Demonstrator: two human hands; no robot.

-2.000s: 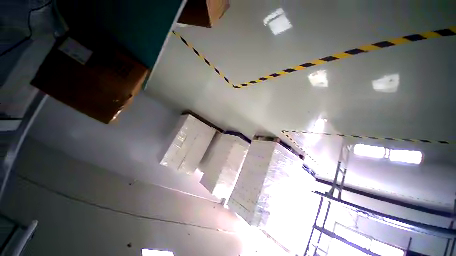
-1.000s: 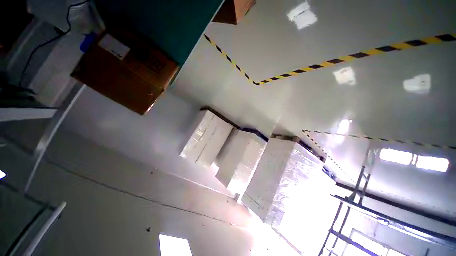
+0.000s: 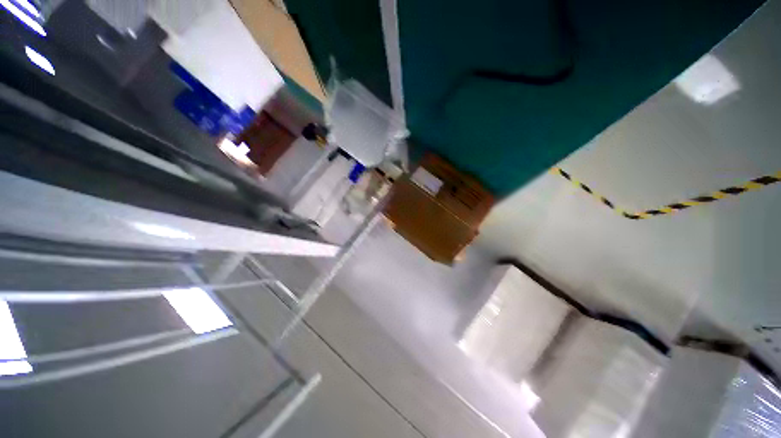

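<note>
Neither of my hands is in the picture. The view is tilted and partly blurred. A green bench mat point(image 3: 505, 111) fills the top centre and right. A black cable point(image 3: 522, 79) lies on it in a bend. A brown carton point(image 3: 437, 212) with a white label stands at the far end of the mat. A translucent pale tub or bag point(image 3: 361, 121) is left of the carton, beside the mat's pale dividing edge.
Blue bins or parts point(image 3: 205, 107) and a red-brown box point(image 3: 267, 144) are at upper left. Pale bars point(image 3: 111, 224) cross the left side. Wrapped white pallet stacks point(image 3: 518, 329) stand at lower right. Yellow-black floor tape point(image 3: 685, 204) runs at right.
The view has swung left. The carton, floor tape and pallet stacks have shifted right and down in the picture. More green mat, the black cable, the tub and blue bins now show.
</note>
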